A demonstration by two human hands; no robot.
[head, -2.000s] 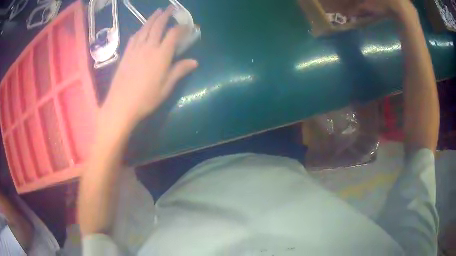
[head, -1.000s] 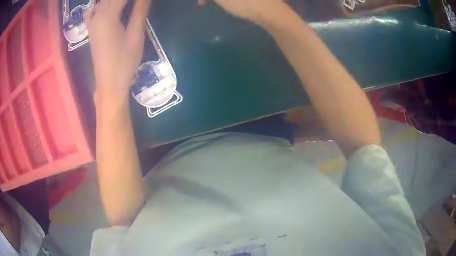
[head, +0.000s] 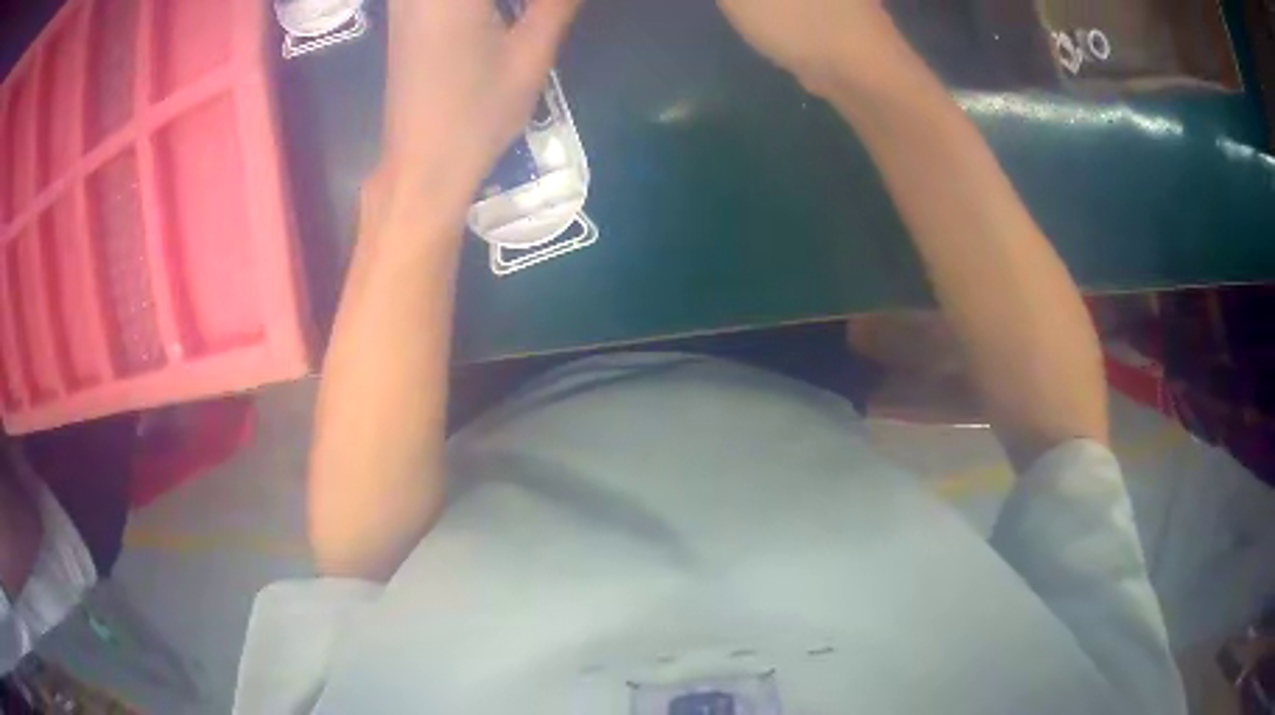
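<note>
A white oval housing (head: 538, 189) lies on the dark-green glossy surface (head: 699, 210), its round base towards me, a blue patch inside and a thin white outline loop sticking out below. My left hand (head: 469, 84) is over its upper part and hides it; the fingertips are cut off by the top edge, so I cannot tell whether it grips the housing. My right hand (head: 811, 28) is at the top middle, right of the housing, its fingers also cut off. A second housing (head: 319, 17) shows only its base at the top left.
A salmon-pink ribbed crate (head: 210, 210) stands at the left edge. A brown parts box (head: 1154, 42) with a few small white pieces (head: 1079, 50) is at the upper right. Another person's sleeve (head: 49, 573) shows at the lower left. The surface's front edge runs before my body.
My right hand has come from the parts box to the top middle. The housing near my left hand now shows its round base, and the view has shifted.
</note>
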